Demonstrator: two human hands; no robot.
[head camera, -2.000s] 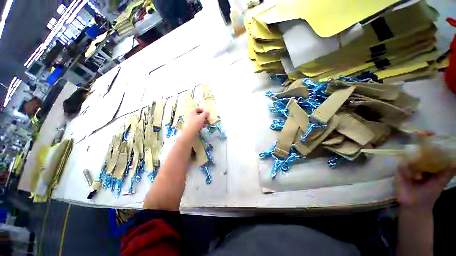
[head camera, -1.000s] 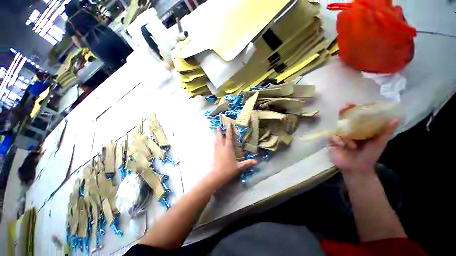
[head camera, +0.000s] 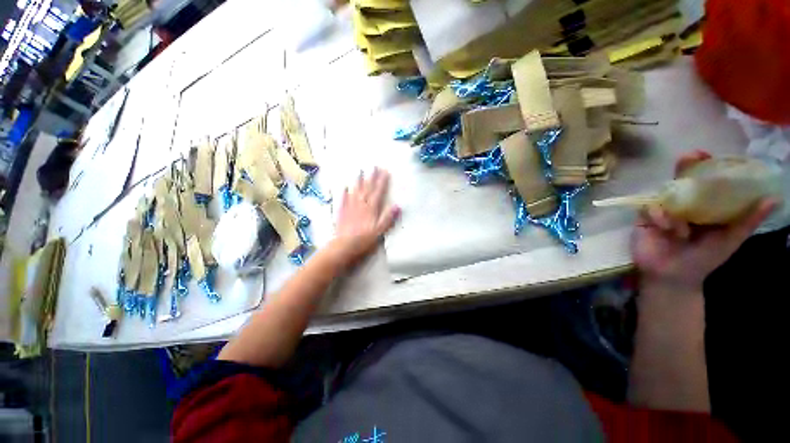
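My right hand (head camera: 680, 238) holds a translucent yellowish glue bottle (head camera: 723, 189) at the right, its pale spout pointing left. My left hand (head camera: 364, 212) lies on the table paper with fingers spread, holding nothing. It is between two groups of tan strap tabs with blue-looking hooks. The loose pile of tabs (head camera: 567, 112) lies to its right, with hooks towards the left and front. The laid-out tabs (head camera: 178, 216) stand in rows to its left, hooks mostly towards the table's front edge.
A white round item (head camera: 239, 240) sits among the left tabs. A stack of yellow and tan panels (head camera: 598, 35) is behind the pile. A red bag (head camera: 749, 56) lies at upper right above white crumpled material (head camera: 767, 138). A small brush-like item (head camera: 106, 311) and yellow pieces (head camera: 39, 294) are far left.
My left hand went from the left tabs to the loose pile, then back left onto the paper between them. The pile's front tabs lie differently. My right hand still holds the bottle.
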